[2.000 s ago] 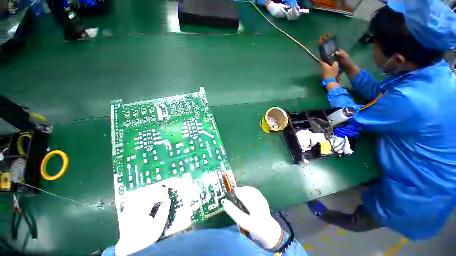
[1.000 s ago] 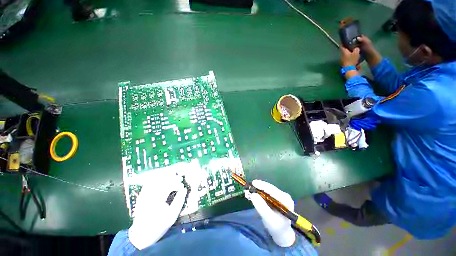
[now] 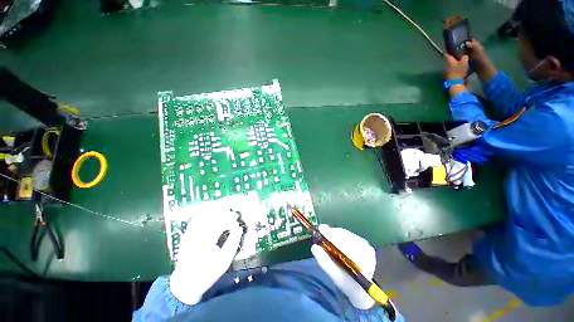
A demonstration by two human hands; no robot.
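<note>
A green circuit board [image 3: 242, 165] with white solder points lies on the bench in front of me. My left hand [image 3: 208, 251], in a white glove, is over its lower left part, fingers drawn together. A thin solder wire [image 3: 104, 214] runs from the left toolbox to this hand; its end in the fingers is lost in glare. My right hand [image 3: 347, 261], also in a white glove, holds a soldering iron [image 3: 337, 255] like a pen. The iron's coppery tip is over the board's lower right part; I cannot tell if it touches.
A left toolbox [image 3: 63, 165], yellow tape roll [image 3: 89, 170] and dark-handled pliers [image 3: 47, 234] are on the left. A yellow tin [image 3: 359, 137] and black parts box [image 3: 395, 166] are on the right. A person in a blue smock [image 3: 535, 170] holds a dark handheld device [image 3: 457, 38].
The view has shifted, so the bench things sit further right and slightly higher. The iron, earlier pointing steeply up beside the board's right edge, now slants left over the board. My left hand stays over the board.
</note>
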